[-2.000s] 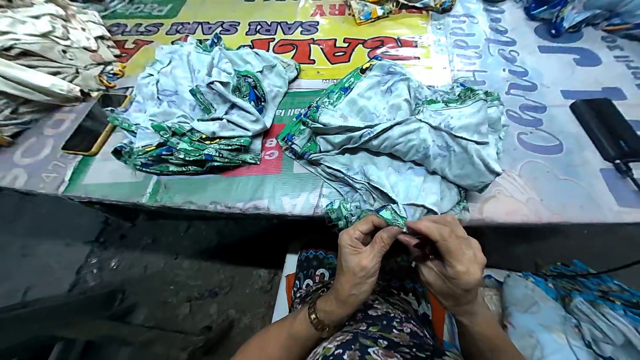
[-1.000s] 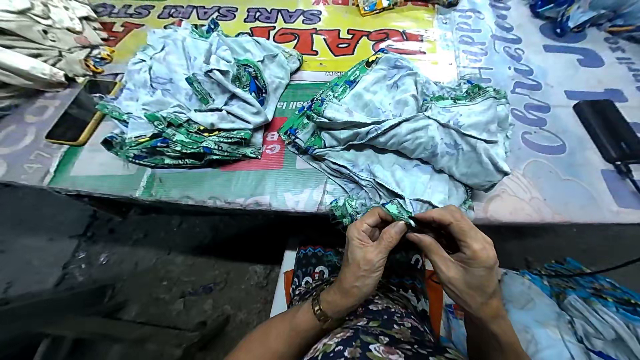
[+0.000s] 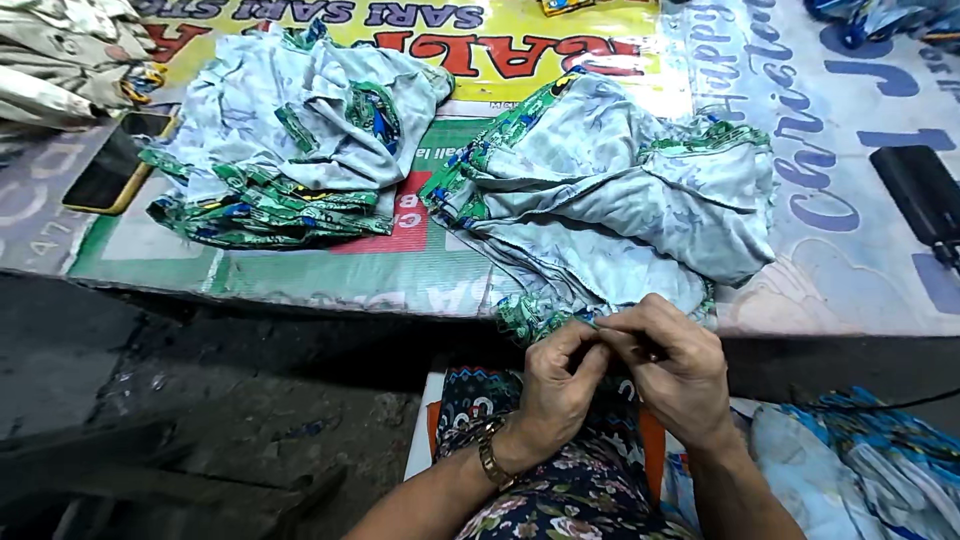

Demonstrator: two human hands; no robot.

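A light-blue garment with green printed trim (image 3: 600, 180) lies on the table, its lower trim hanging at the front edge. My left hand (image 3: 562, 390), with a bracelet at the wrist, pinches that trim between thumb and forefinger. Against it, fingertips nearly touching, my right hand (image 3: 667, 367) is closed on the same edge; a small dark item shows among its fingers, too unclear to name. A second light-blue garment pile with green trim (image 3: 285, 135) rests to the left.
A phone in a yellow case (image 3: 120, 161) lies at the left beside cream cloths (image 3: 60, 60). On the right is a black device with a cable (image 3: 919, 195). Blue printed cloths (image 3: 855, 465) are heaped low at the right. Printed tarpaulin covers the table (image 3: 300, 281).
Both hands stay at the garment's front trim, with small shifts of the fingers. The right hand's fingers have closed in over the trim since the previous frame. The garments lie as before.
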